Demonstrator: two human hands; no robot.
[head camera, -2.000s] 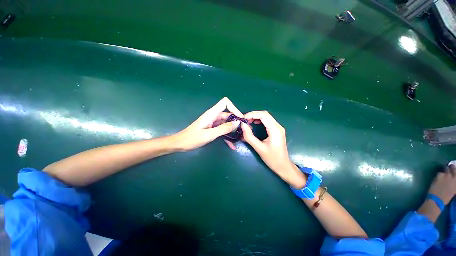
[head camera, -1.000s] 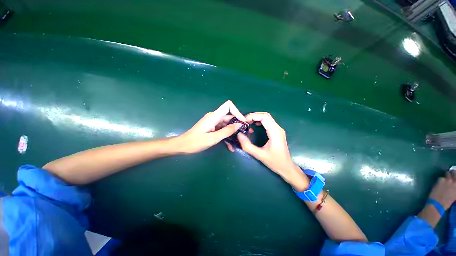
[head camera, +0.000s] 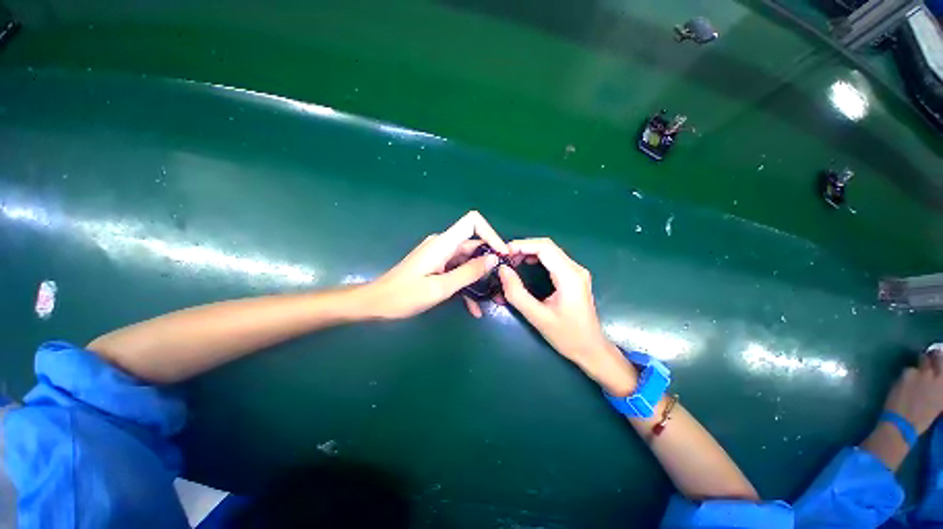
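Note:
A small black device unit (head camera: 483, 281) is held above the green worktop, mostly covered by my fingers. My left hand (head camera: 429, 275) grips it from the left, with the thumb across its top. My right hand (head camera: 555, 292) pinches at its right edge with thumb and index finger, the fingers forming a ring. What lies between my right fingertips is too small and covered to tell. My right wrist wears a blue band (head camera: 643, 385) and a thin bracelet (head camera: 665, 415).
The green belt (head camera: 465, 62) beyond the worktop (head camera: 259, 413) carries black units (head camera: 659, 135) with parts standing up, at the right. A pale scrap (head camera: 46, 299) lies at far left. A metal post (head camera: 910, 291) and another person's hand (head camera: 919, 396) show at the right edge.
The units on the belt have moved left. My hands stay in nearly the same place around the unit, with small shifts of the fingers.

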